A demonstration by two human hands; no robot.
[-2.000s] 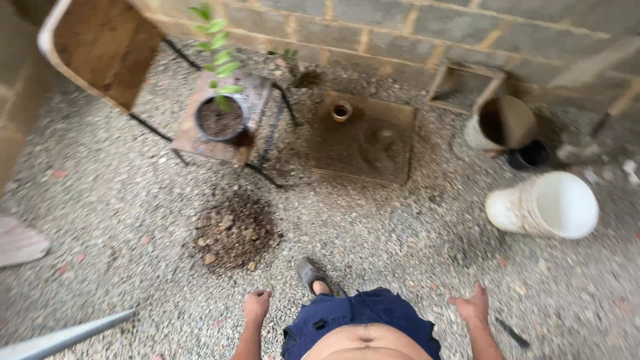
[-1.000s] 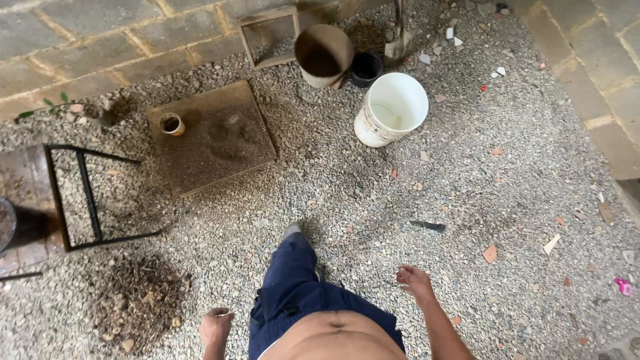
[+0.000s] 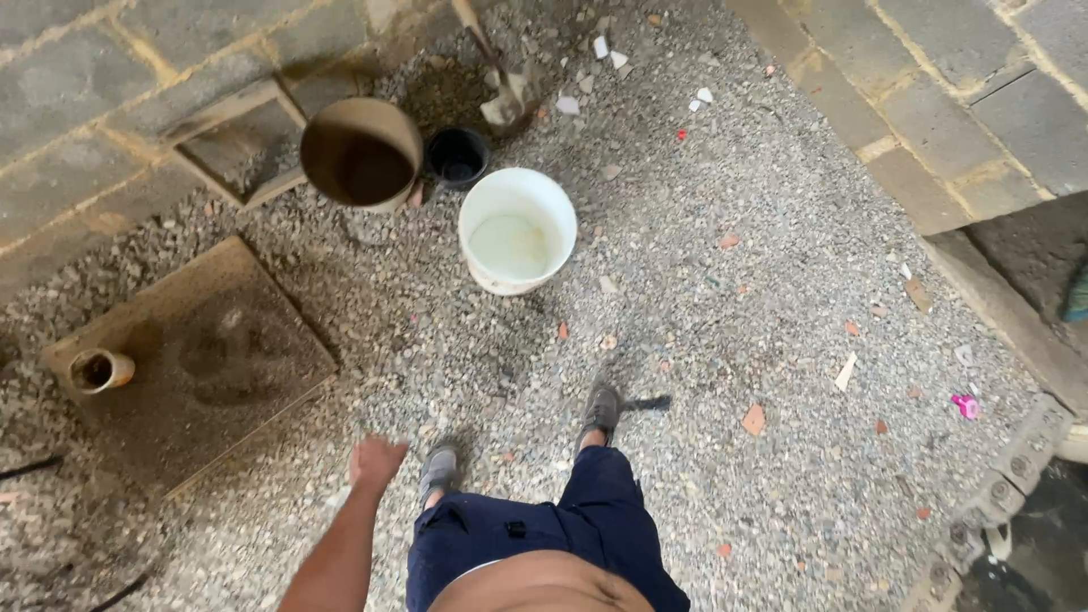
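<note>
My left hand (image 3: 376, 463) hangs over the gravel at the lower middle, right of the soil-covered board (image 3: 246, 340). It looks empty; its fingers are curled and blurred. My right hand is out of view. Ahead of my feet stands a white plastic bucket (image 3: 517, 231) with a little cloudy liquid at its bottom. Behind it on the left are a small black pot (image 3: 457, 158) and a larger beige bucket (image 3: 361, 153), dark inside. A small container (image 3: 101, 371) with dark contents rests on the board. Beside my right shoe lies a dark, narrow object (image 3: 648, 403).
A shovel (image 3: 507, 95) rests blade down by the block wall (image 3: 76, 93), near a wooden frame (image 3: 242, 140) on the left. Tile and stone shards (image 3: 754, 419) are scattered over the gravel. At lower right, perforated blocks (image 3: 999, 501) edge a dark area.
The view has swung right; the chair, plant and soil heap have left it. My right hand, visible in both earlier frames, is out of view. My feet have moved nearer the white bucket.
</note>
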